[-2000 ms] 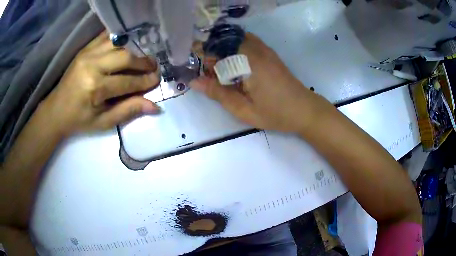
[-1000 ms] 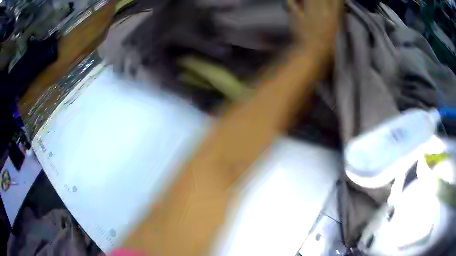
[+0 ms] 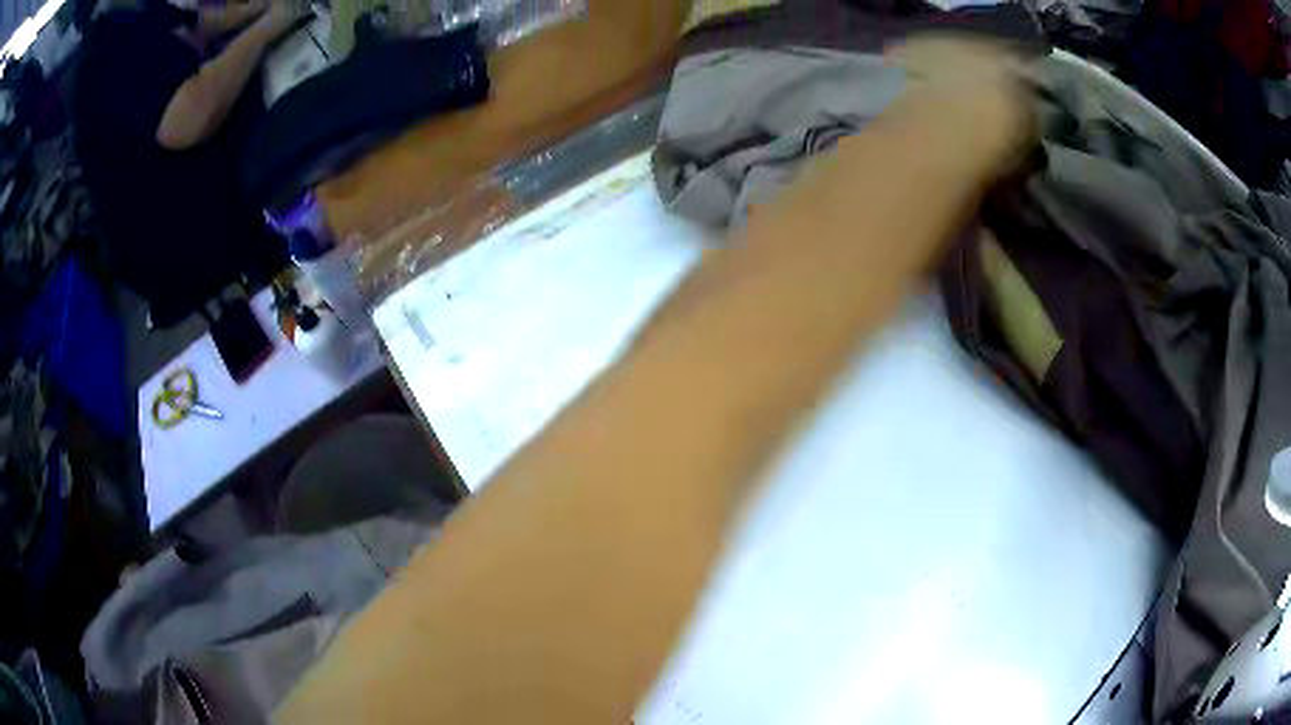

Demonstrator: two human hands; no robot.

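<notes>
The grey-brown cloth [image 3: 1189,241] lies bunched at the upper right and hangs down the right side, with a darker face showing in its folds. A pale yellowish strip [image 3: 1022,315] lies among the dark folds. My left forearm crosses from the bottom left, and my left hand [image 3: 970,106] is at the cloth near the top. The hand is blurred, and its fingers cannot be made out, so its hold on the cloth is unclear. My right hand is not in view.
The white tabletop [image 3: 906,524] lies under my forearm, with part of a white machine [image 3: 1253,680] at lower right. A person in dark clothing [image 3: 156,156] is at upper left. A side table holds yellow-handled scissors [image 3: 177,401] and a bottle [image 3: 314,337]. More grey cloth [image 3: 241,609] is at lower left.
The view has swung from the needle area to the cloth and side table. My left hand has left the needle area and is now at the bunched cloth; my right hand has gone out of view.
</notes>
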